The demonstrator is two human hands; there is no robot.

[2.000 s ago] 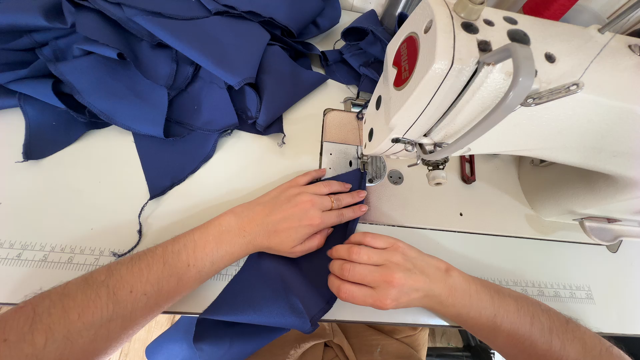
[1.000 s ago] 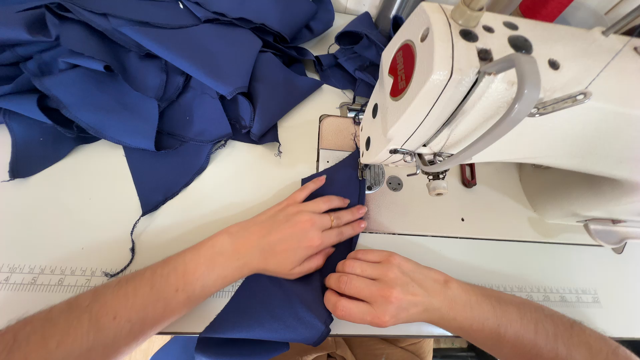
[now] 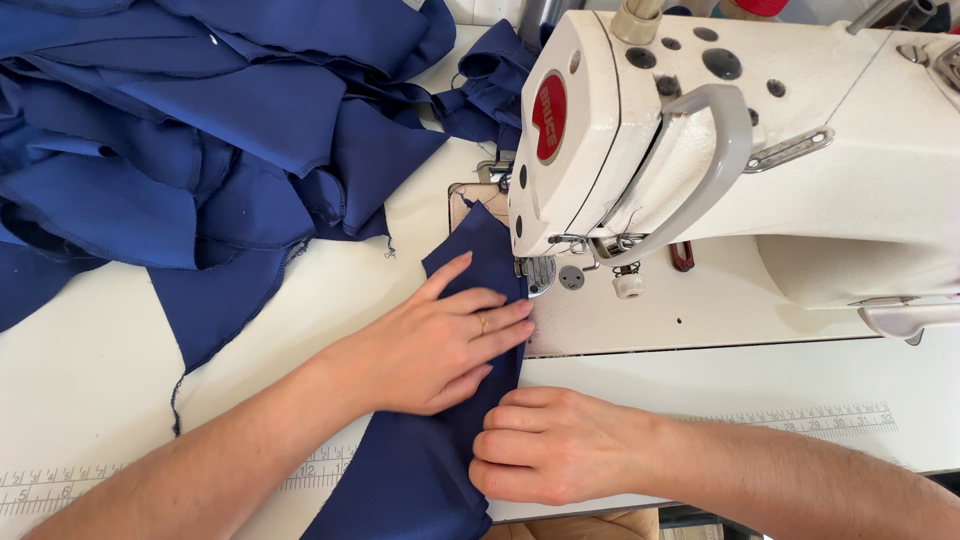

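A strip of navy blue fabric (image 3: 420, 465) runs from the front edge of the table up under the head of a white Bruce sewing machine (image 3: 675, 187). My left hand (image 3: 442, 337) lies flat on the fabric with its fingers spread, fingertips at the right edge just below the needle plate (image 3: 538, 276). Lower down, my right hand (image 3: 559, 446) has its fingers curled and pinches the fabric's right edge. The fabric's far end lies left of the presser foot. The needle is hidden behind the machine head.
A heap of blue fabric pieces (image 3: 247, 112) covers the back left of the white table (image 3: 90, 382), a loose thread trailing from one. A smaller blue bundle (image 3: 491, 82) sits behind the machine. Ruler markings (image 3: 802, 420) run along the front. Red thread (image 3: 759, 6) stands at the back.
The fabric strip has moved away from me past the presser foot, and more of its far end shows beyond the needle area. Both hands stay on it.
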